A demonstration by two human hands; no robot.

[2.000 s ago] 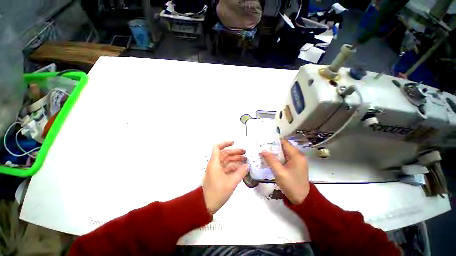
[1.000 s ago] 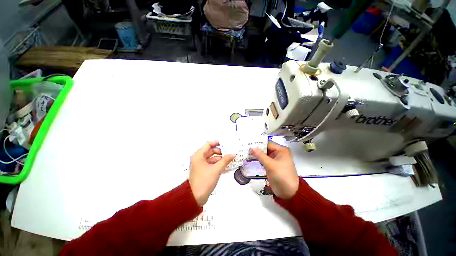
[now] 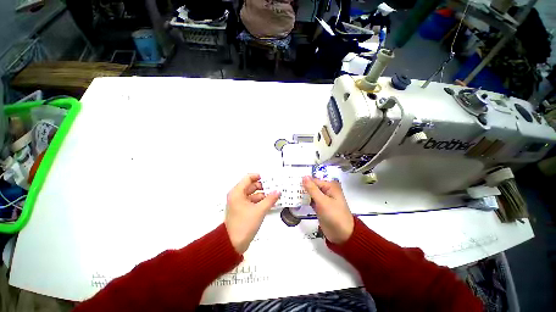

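Observation:
A small white printed care label [image 3: 284,190] is stretched between my two hands, in front and left of the lit needle area. My left hand [image 3: 247,210] pinches its left end between thumb and fingers. My right hand [image 3: 328,206] pinches its right end. The label hides part of the plate area below it. The white brother sewing machine [image 3: 390,131] stands at the right, its head just behind my right hand. The presser foot is too small and glaring to make out.
The white table [image 3: 152,183] has a ruler scale along its front edge. A green basket [image 3: 52,158] with cords and oddments is at the left. Khaki strips [image 3: 511,198] lie behind the machine's right end. A white bin [image 3: 509,286] with dark fabric is at the lower right.
Both hands have moved left from the needle area, and the label now shows spread flat between them. The camera view has shifted slightly.

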